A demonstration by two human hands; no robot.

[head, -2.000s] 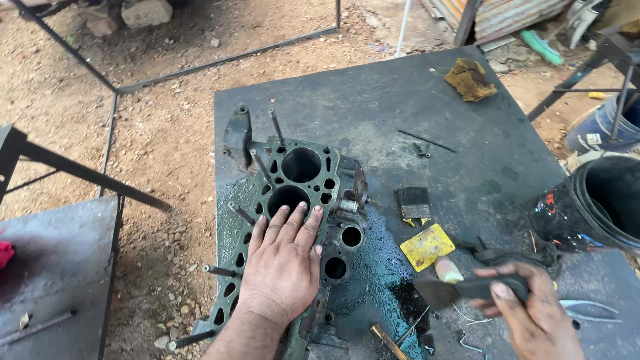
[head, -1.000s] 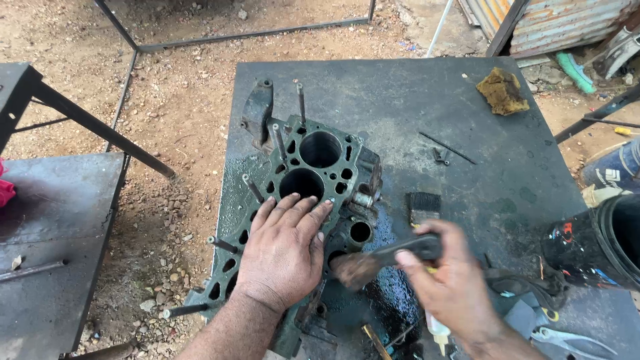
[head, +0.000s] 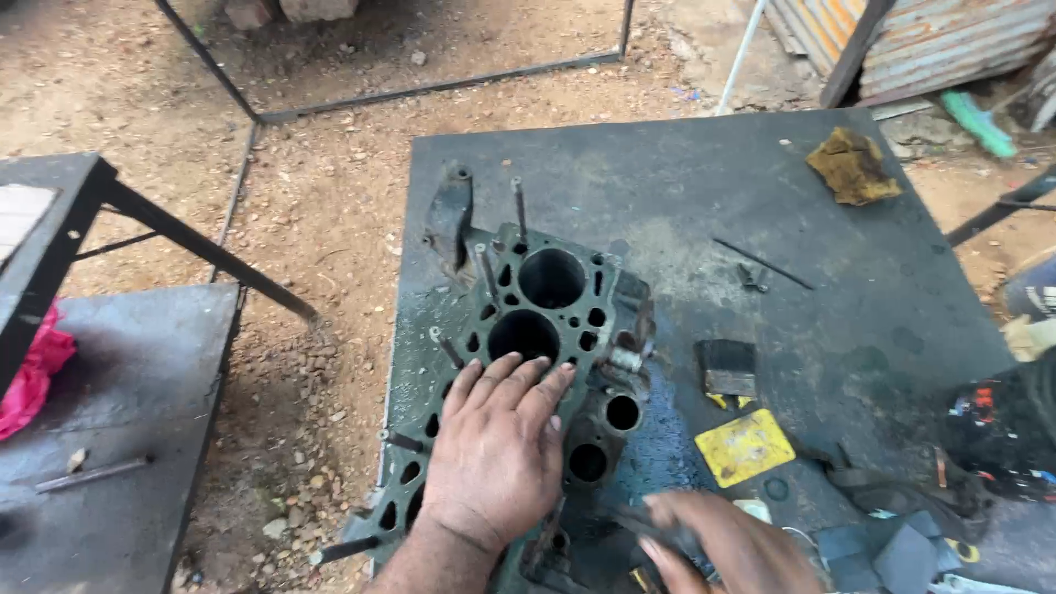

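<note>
An engine block (head: pixel 536 309) lies on a dark metal table, its flat deck with large cylinder bores facing up and several studs standing from it. My left hand (head: pixel 499 450) rests flat on the deck, fingertips at the edge of the second bore, holding nothing. Low at the right, my right hand (head: pixel 718 536) grips a dark-handled brush (head: pixel 652 524), blurred, beside the block's lower right side. The brush's head is hard to make out. To the right lie a dark-bristled brush (head: pixel 728 367) and a yellow plastic piece (head: pixel 745 447).
A brown sponge-like piece (head: pixel 854 165) and a thin rod (head: pixel 763 262) lie on the table (head: pixel 660 181). At the right edge stands a paint-spattered black container (head: pixel 1002 429). Grey sheets (head: pixel 891 549) lie near my right hand. Another metal table (head: pixel 124 371) stands at the left.
My right hand has brought the brush from the right over to the block's side, then lower along it. My left hand has stayed on the deck. The view has shifted.
</note>
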